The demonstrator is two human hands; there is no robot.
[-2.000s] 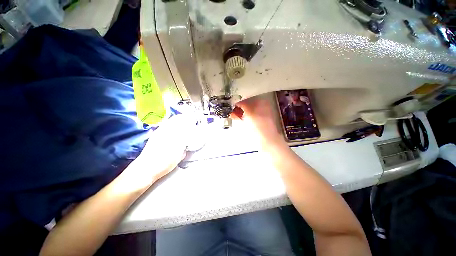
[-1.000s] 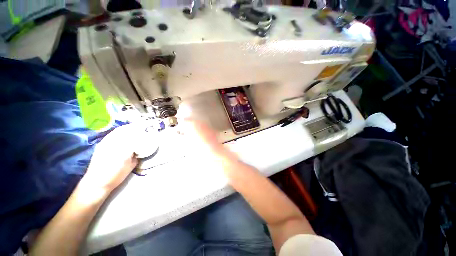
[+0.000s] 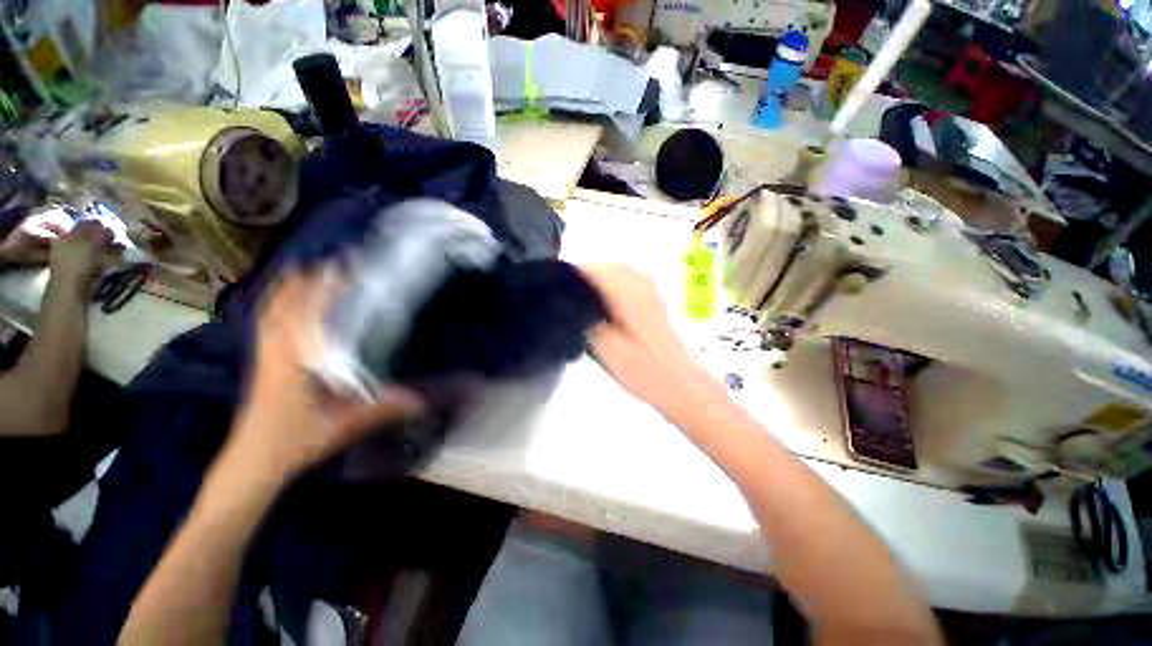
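A dark navy garment (image 3: 164, 416) lies over the table's left part and hangs down its front edge. A blurred bunch of it, dark with a pale grey patch, is lifted between my hands. My left hand (image 3: 297, 379) holds the bunch from the left, thumb at its lower side. My right hand (image 3: 619, 316) grips its dark right end, fingers partly hidden. Both hands are left of the sewing machine (image 3: 960, 303). A neon tag (image 3: 701, 275) hangs at the machine's left end.
A phone (image 3: 876, 401) leans under the machine arm. Scissors (image 3: 1099, 528) lie at the table's right end. At left are a yellowish machine (image 3: 190, 177) and another person's forearms (image 3: 57, 328). Behind stand a purple thread cone (image 3: 862, 170) and a blue bottle (image 3: 781, 82).
The view has swung left. Both hands have left the needle area and moved left, and now hold a raised bunch of the garment. The cloth is off the needle area.
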